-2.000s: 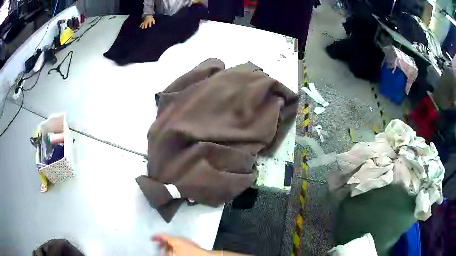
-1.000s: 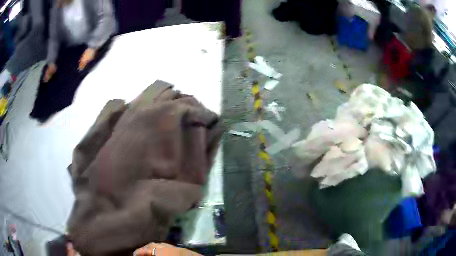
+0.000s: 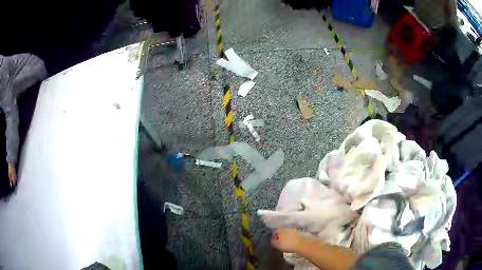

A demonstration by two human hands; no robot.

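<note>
A large heap of crumpled white and cream cloth [image 3: 370, 195] stands at the lower right. My right hand [image 3: 286, 240] is at its lower left edge, against or just under a flap of the cloth, with my forearm across the front of the heap. The fingers are blurred and partly hidden, so I cannot tell whether they grip the cloth. My left hand is not in view. A small grey-brown bit of cloth [image 3: 95, 266] shows at the bottom edge, over the table.
The white table [image 3: 79, 174] is at the left, with a person's grey sleeve and hand [image 3: 11, 174] beyond it. Paper or cloth scraps [image 3: 259, 163] lie on the speckled floor by yellow-black tape [image 3: 228, 108]. A blue crate [image 3: 353, 11] and red crate [image 3: 410, 38] stand at the back right.
The view has swung right and down. The brown coat, tool basket and hanger have gone out of view. My right hand has moved from the table's front edge to the white cloth heap.
</note>
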